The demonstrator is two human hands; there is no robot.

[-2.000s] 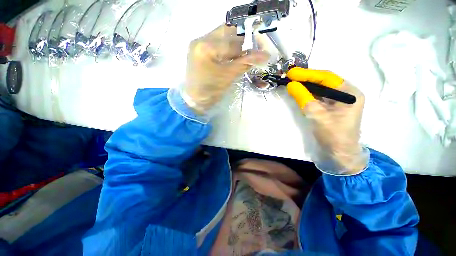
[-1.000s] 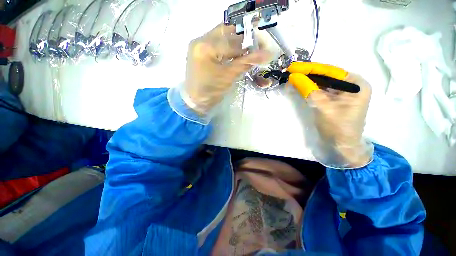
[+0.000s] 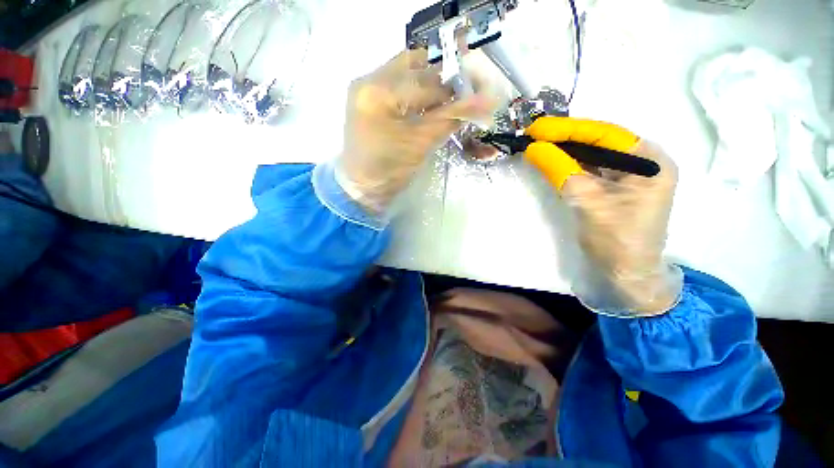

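My right hand (image 3: 608, 196), in a clear glove with orange-yellow finger cots, holds slim black tweezers (image 3: 604, 157). Their tip points left into the silver and dark headset unit (image 3: 535, 108). A thin dark arc rises from the unit's right side. My left hand (image 3: 393, 123), in a clear glove, grips a white strip below a tilted silver-black module (image 3: 465, 27) at the top edge. A second pale strip (image 3: 501, 69) runs from the module down to the unit. Glossy clear film surrounds the unit's lower part. Exactly what the tweezer tip touches is too small to tell.
Waiting units (image 3: 178, 87) with arcs and clear film stand in a row at the upper left. A black oval object (image 3: 36, 144) and a red bin (image 3: 14, 78) are at the far left. Crumpled white wipes (image 3: 764, 137) lie at the right. Blue clothing shows at the lower left.
The module has tilted, its right end higher, and has shifted slightly left and up. My right hand and the tweezers have moved slightly right. Both hands keep their hold.
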